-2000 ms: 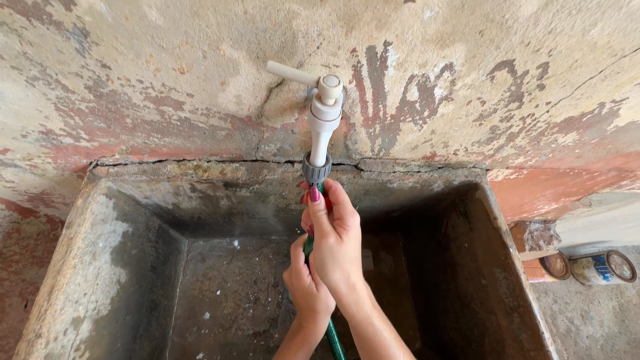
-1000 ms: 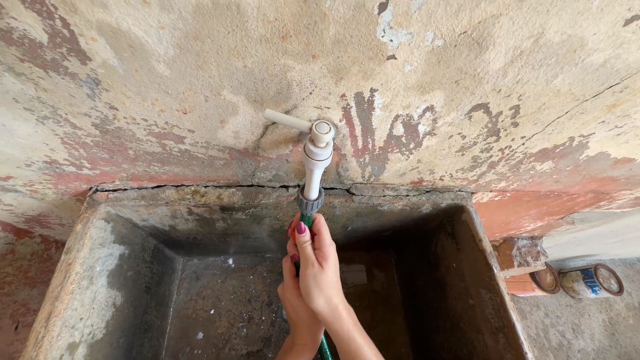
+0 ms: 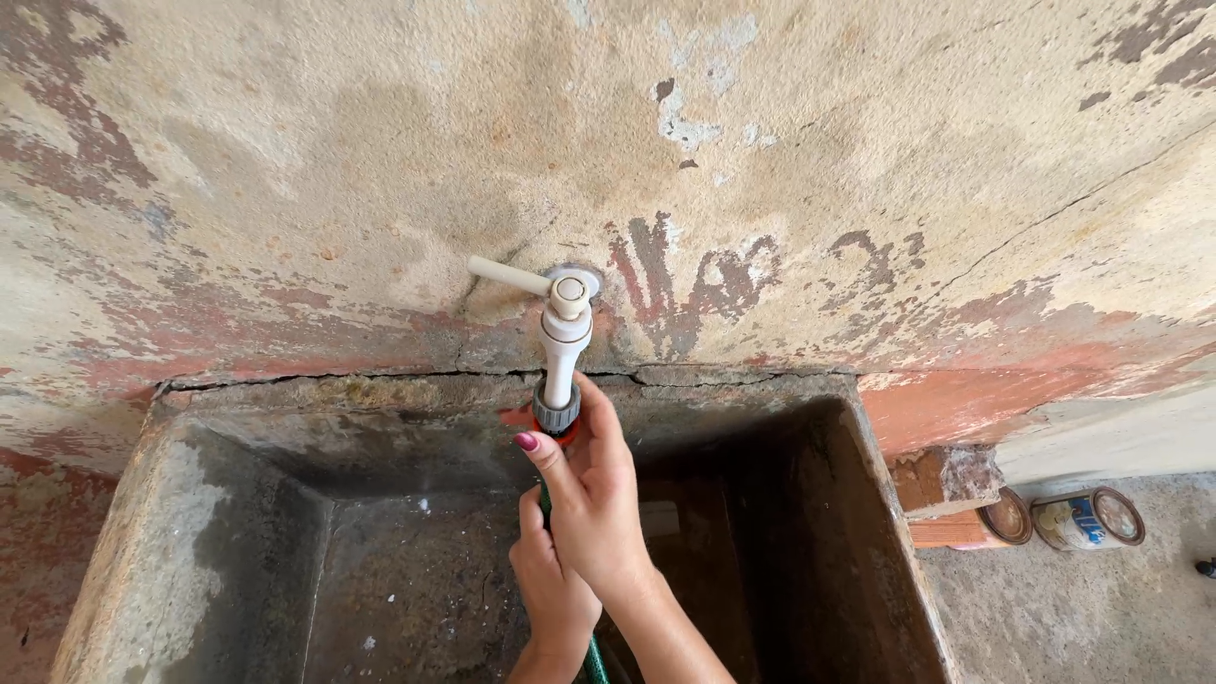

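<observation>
A white plastic tap (image 3: 564,332) with a cream lever handle (image 3: 508,274) pointing left comes out of the wall. At its spout is a grey ribbed hose connector (image 3: 556,407) with an orange-red part just under it. My right hand (image 3: 598,503) is at the connector, its thumb in front and fingers reaching behind and beside it. Lower down, my left hand (image 3: 556,589) is closed around the green hose (image 3: 595,660), which comes out below the wrists. Part of the hose and several fingertips are hidden behind my hands.
A deep concrete sink (image 3: 119,551) stands against the peeling wall, with a crack along its back edge. Some water lies in its right part. On the floor to the right are a brick (image 3: 945,475), a can lying on its side (image 3: 1088,521) and another round container (image 3: 1005,518).
The view has tilted up. My right hand's fingers have spread from the hose below the connector to around the connector, where the orange-red part now shows. My left hand stays on the hose.
</observation>
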